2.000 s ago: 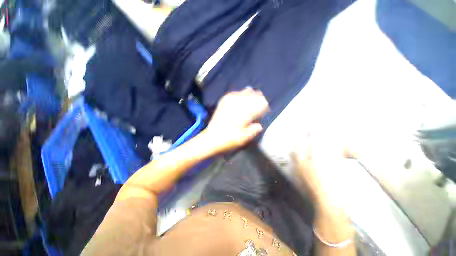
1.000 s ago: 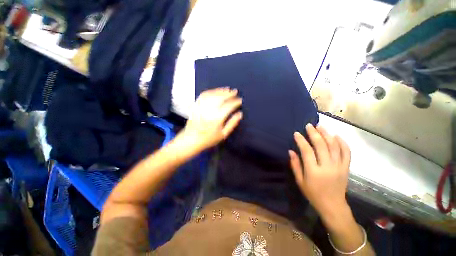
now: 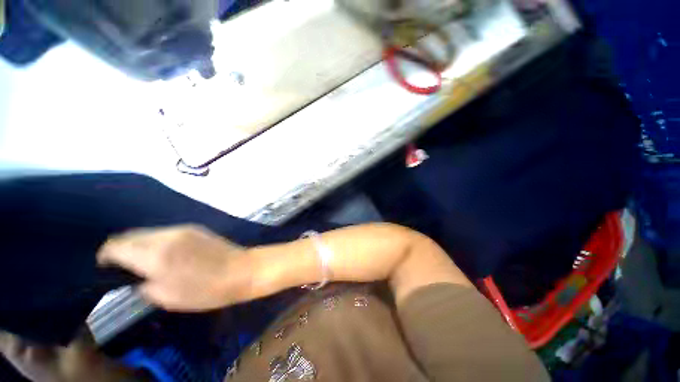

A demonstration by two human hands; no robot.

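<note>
A navy fabric panel (image 3: 67, 205) spreads over the left part of the white table and hangs over its front edge. My right hand (image 3: 175, 267), with a bracelet at the wrist, lies on the panel with its fingers curled on the cloth; it is slightly blurred. My left hand (image 3: 56, 359) is at the bottom left corner, blurred and partly hidden below the cloth, so its grip cannot be made out. The sewing machine head (image 3: 142, 33) is at the upper left, blurred; its needle is not clear.
Red-handled scissors (image 3: 417, 71) lie on the table (image 3: 320, 160) near its right end. A red basket (image 3: 548, 321) stands at the lower right, with dark navy cloth (image 3: 514, 179) heaped in and above it. Blue material (image 3: 641, 45) shows at the upper right. A blue piece shows below the table edge.
The view has swung to the right, bringing the scissors and red basket in. The navy panel now lies at the left. My right hand has moved from flat on the panel's edge to fingers curled.
</note>
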